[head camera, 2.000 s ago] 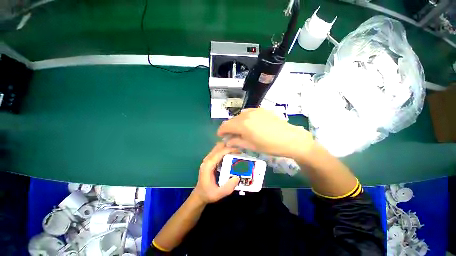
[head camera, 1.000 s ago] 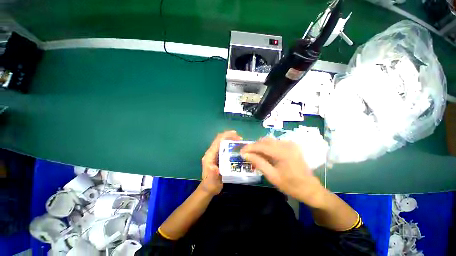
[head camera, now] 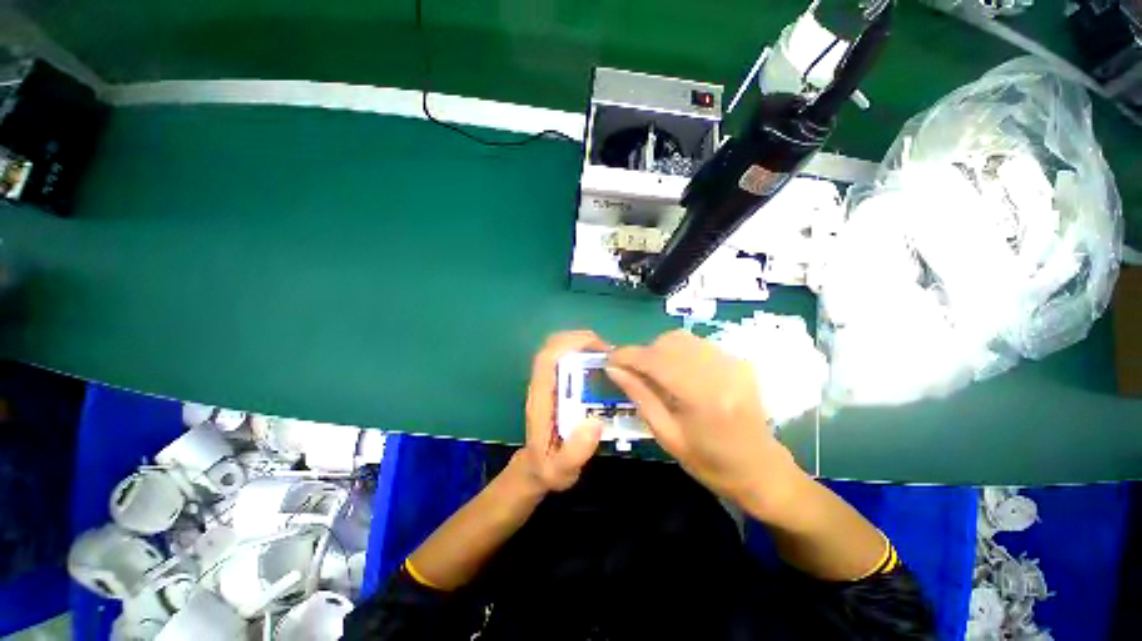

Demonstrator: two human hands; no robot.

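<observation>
A white housing shell (head camera: 570, 398) with a blue circuit board (head camera: 604, 386) showing inside is held over the bench's front edge. My left hand (head camera: 557, 413) grips the shell from its left side, thumb at the lower edge. My right hand (head camera: 701, 407) is at the shell's right side, its fingertips at the upper part of the opening and covering part of it. Whether the right fingers pinch a small part cannot be seen.
A grey screw feeder (head camera: 651, 88) stands ahead, with a black electric screwdriver (head camera: 739, 188) hanging at its right. A large clear plastic bag (head camera: 1077, 213) of white parts lies right. Blue bins (head camera: 407, 488) with white parts are below. A black device (head camera: 56, 138) is far left.
My right hand has come down from above the shell to its opening, fingertips now near its upper part. The shell's right side is now covered. The camera view has shifted.
</observation>
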